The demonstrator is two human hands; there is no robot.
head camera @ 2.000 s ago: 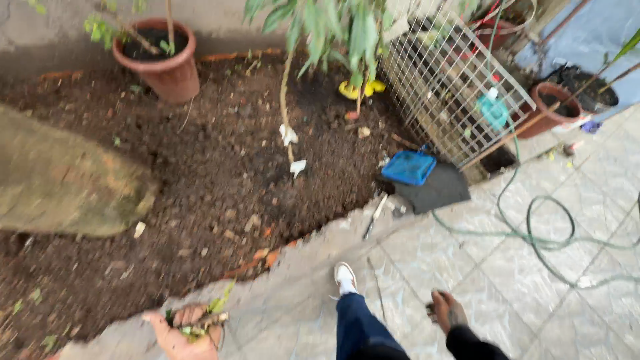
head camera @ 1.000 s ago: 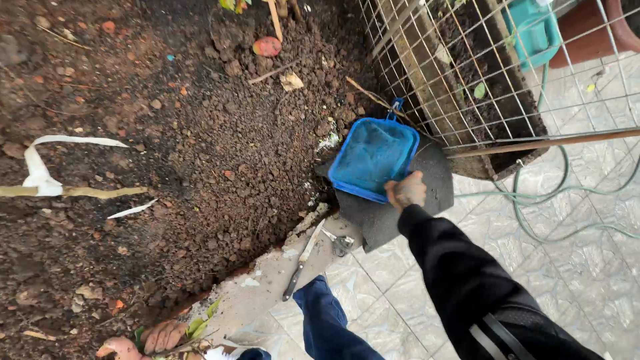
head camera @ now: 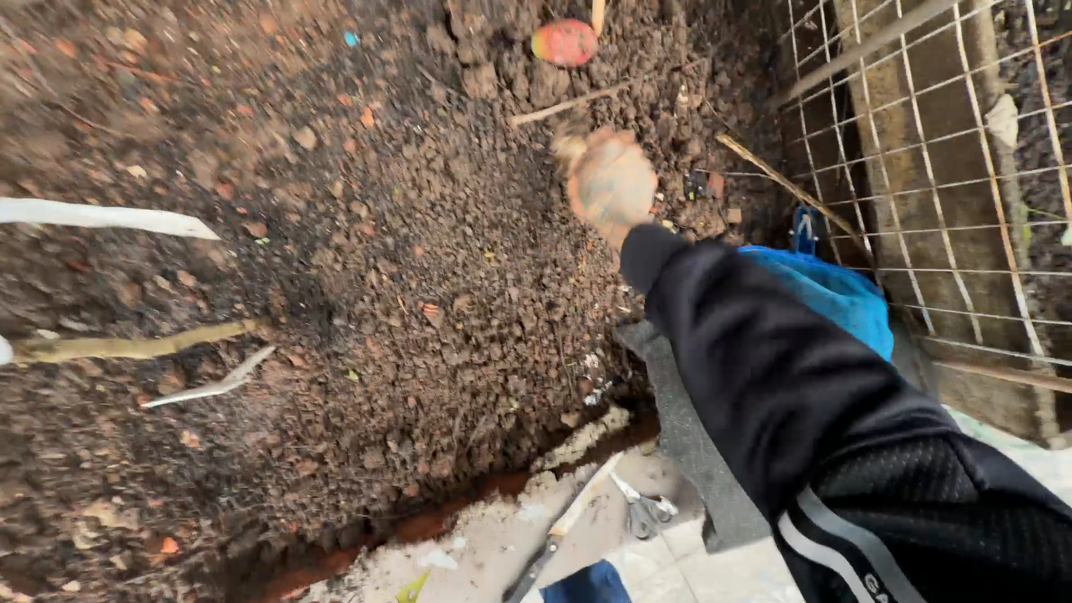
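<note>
My right hand (head camera: 611, 180), blurred by motion, is low over the brown soil (head camera: 377, 276). Its fingertips meet a small pale piece (head camera: 571, 144); whether they grip it is unclear. Just beyond lie a thin stick (head camera: 569, 105) and a red-and-yellow oval object (head camera: 565, 42). A blue container (head camera: 837, 293) is partly hidden behind my black sleeve, beside dark grey sheet material (head camera: 691, 444). On the bed's concrete edge rest a knife with a dark handle (head camera: 548, 544) and scissors (head camera: 645, 512). My left hand is out of view.
A wire mesh panel (head camera: 930, 167) stands at the right, in front of a long planter (head camera: 909, 126). White strips (head camera: 109, 216) and a thin plant stem (head camera: 142, 345) are at the left. Pale floor tiles (head camera: 662, 574) and a blue trouser leg (head camera: 586, 584) show at the bottom.
My right hand has left the blue container, where it was one second ago, and moved out over the soil. My left hand, earlier at the lower left with leafy plant matter, has left view.
</note>
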